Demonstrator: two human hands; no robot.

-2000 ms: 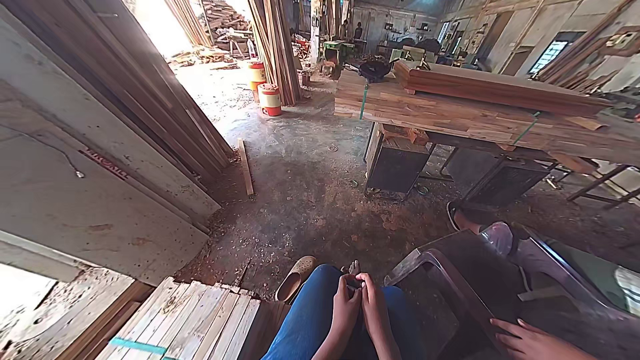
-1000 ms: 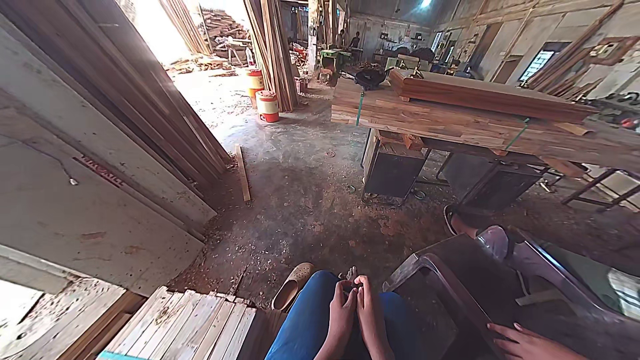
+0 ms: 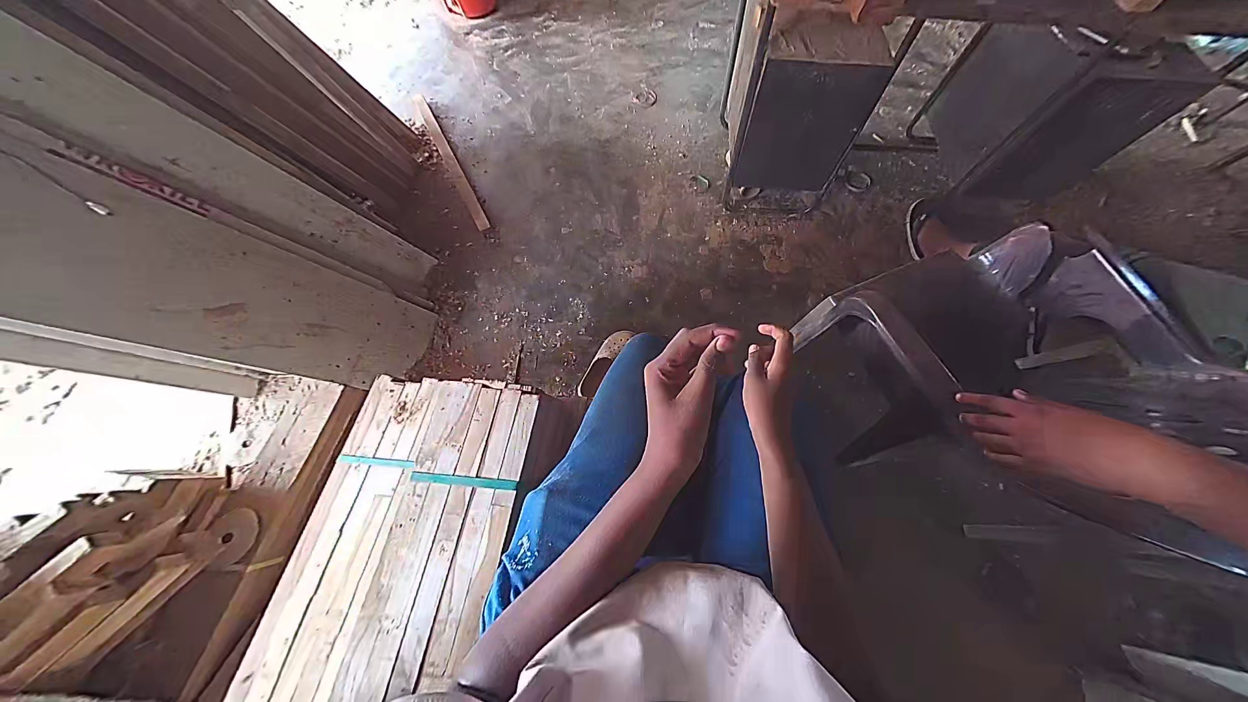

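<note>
My left hand (image 3: 682, 385) is raised over my lap, its fingers curled and the thumb near the index finger, with nothing seen in it. Just to its right is my right hand (image 3: 769, 385), index finger bent and thumb up, also holding nothing that shows. A small gap separates the two hands. Below them are my legs in blue jeans (image 3: 604, 439). Close to my right hand stands a dark plastic chair (image 3: 902, 341). Another person's hand (image 3: 1024, 434) rests at that chair from the right.
Strapped wooden strips (image 3: 419, 546) are stacked at my left. Large boards (image 3: 195, 263) lean at the upper left. A loose wood strip (image 3: 451, 166) lies on the floor (image 3: 585, 195). A dark-sided cabinet (image 3: 814, 117) stands ahead under a bench. Wood offcuts (image 3: 127, 585) lie at the lower left.
My hands were together over my lap in the earlier frames; now they are apart, with fingers raised. The view has tilted down.
</note>
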